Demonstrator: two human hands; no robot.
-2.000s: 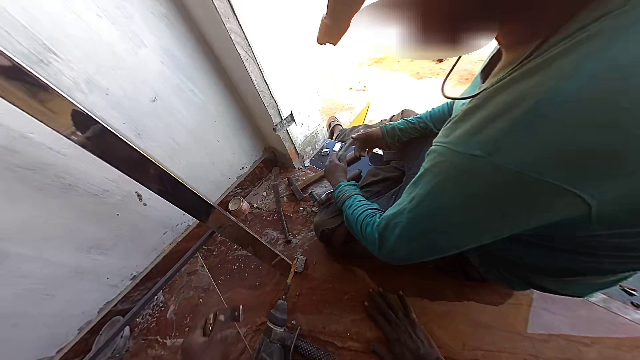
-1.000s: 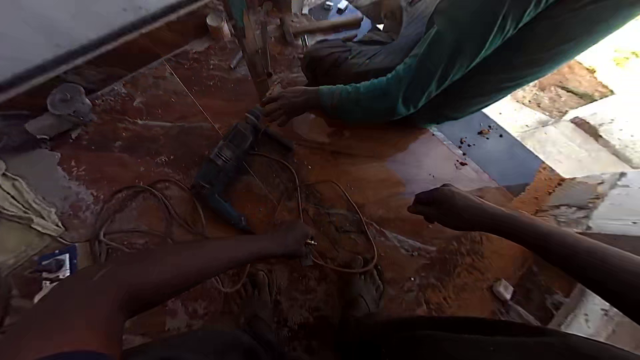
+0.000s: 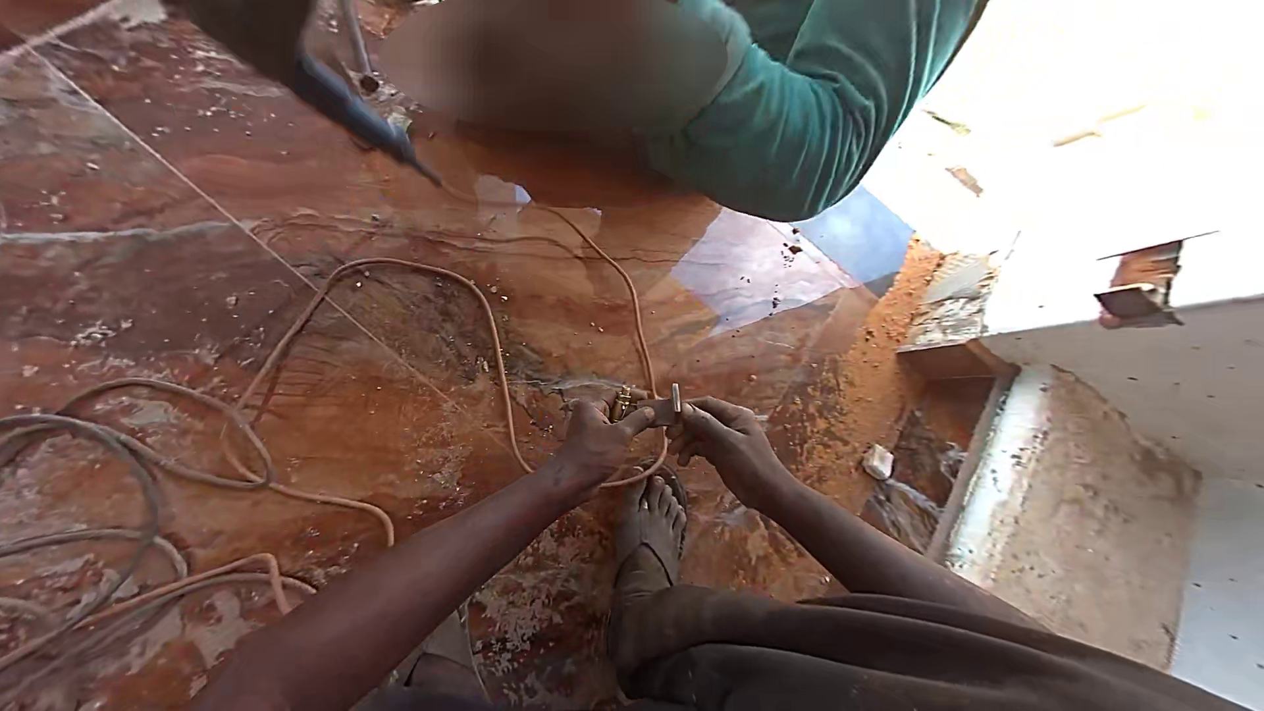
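My left hand point(image 3: 597, 434) holds a small metal fitting point(image 3: 664, 411) between thumb and finger, with a brass-coloured threaded piece point(image 3: 623, 402) beside its fingers. From the other side, my right hand point(image 3: 729, 439) grips the same fitting near its upright flat end. Both hands are close together above the reddish stone floor, just over a sandalled foot point(image 3: 652, 523). An orange-brown cord point(image 3: 499, 365) loops on the floor behind and around them. At the upper left is part of a power drill point(image 3: 355, 114), its far end cut off by the frame.
A co-worker in a green sleeve point(image 3: 790, 128) bends over the floor ahead. Coiled cords point(image 3: 148, 474) lie at left, and a thin string point(image 3: 188, 183) crosses the floor. At right are a step edge point(image 3: 973, 464), a white chunk point(image 3: 878, 461) and loose orange debris point(image 3: 859, 365).
My hands were apart one second ago; now they meet at the small metal fitting. The co-worker leans lower over the floor. The view has shifted downward and right.
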